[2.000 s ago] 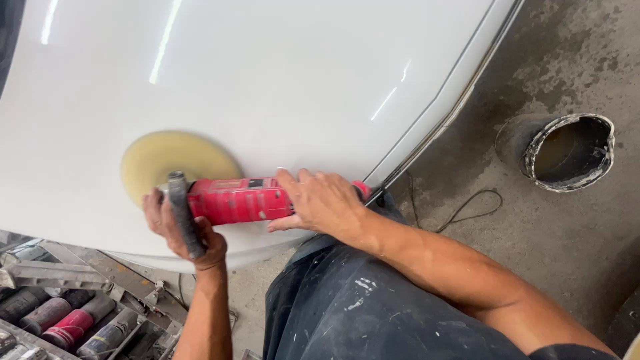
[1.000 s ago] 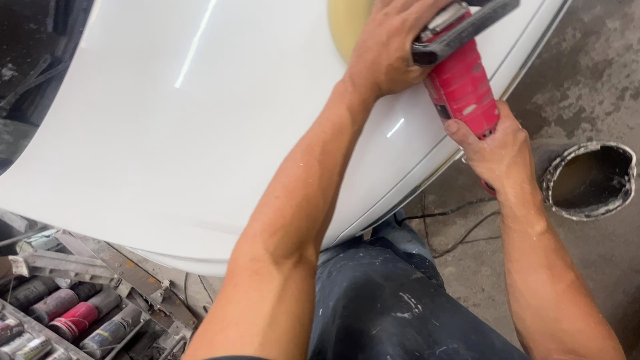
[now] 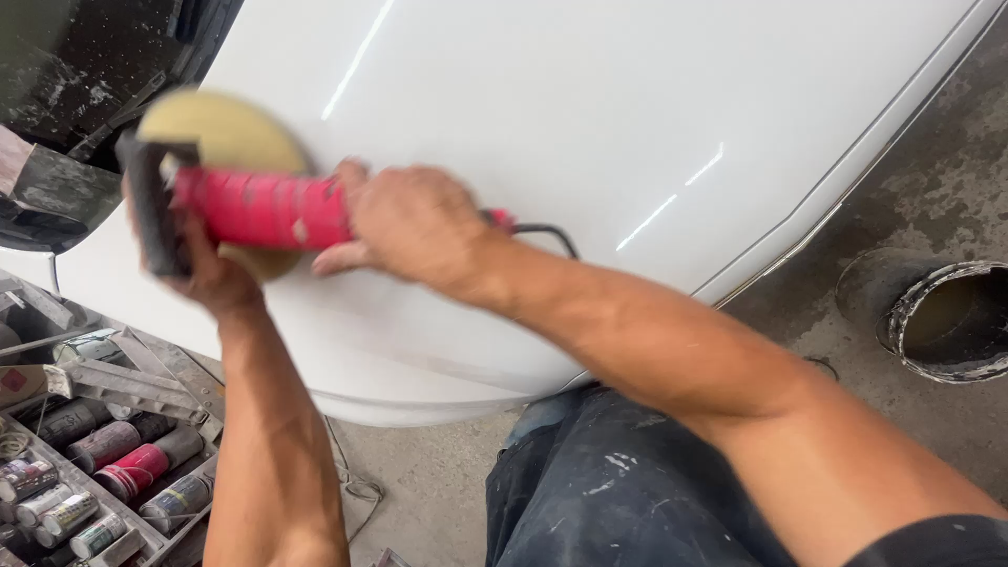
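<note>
A red electric polisher lies across the left part of a white car hood. Its round yellow foam pad rests on the paint near the windshield and is partly hidden under the tool. My left hand is wrapped around the black side handle at the pad end, its fingers blurred and partly behind the handle. My right hand grips the rear of the red body from above. A black power cord leaves the tool's back end, beyond my right hand.
At lower left, a metal rack holds several cans and bottles. A dirty bucket with dark liquid stands on the concrete floor at right. A thin cord lies on the floor below the hood. The windshield is at upper left.
Both hands have carried the polisher from the hood's right side near the top of the view to its left side by the windshield. The tool has turned from steeply slanted to nearly crosswise.
</note>
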